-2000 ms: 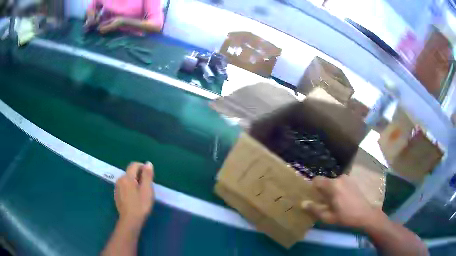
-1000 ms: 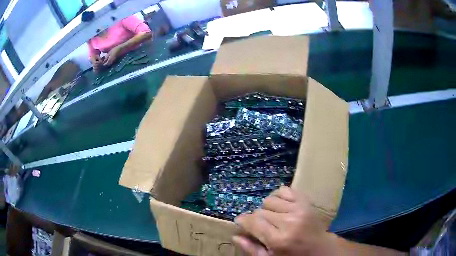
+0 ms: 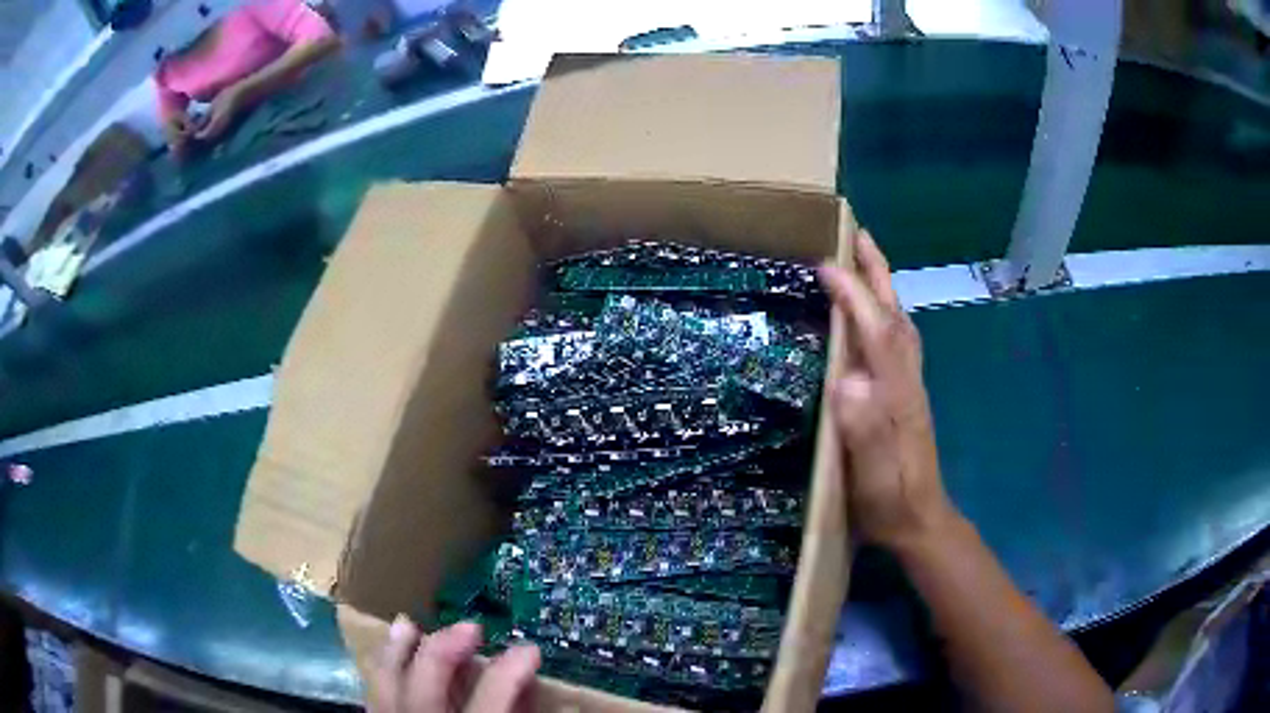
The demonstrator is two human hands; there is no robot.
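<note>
An open brown carton [image 3: 676, 126] stands in front of me, its far and left flaps folded out. It is filled with green PCB panel strips [image 3: 655, 557] lying in layers. My right hand [image 3: 884, 404] grips the carton's right wall, fingers over its upper edge. My left hand [image 3: 453, 669] is at the near left wall, fingers over the rim, cut off by the bottom edge of the picture. The carton's near side is mostly out of view.
The bench [image 3: 1059, 460] lies under and beside the carton. Beyond it run a white rail [image 3: 1156, 268], a white post [image 3: 1065, 153] and the green belt [image 3: 961, 167]. A person in pink [image 3: 244, 63] works at the far upper left. Boxes show at the lower left edge.
The carton has come from the belt side onto the bench. My right hand has moved from its near edge to its right wall. My left hand has come onto the near rim.
</note>
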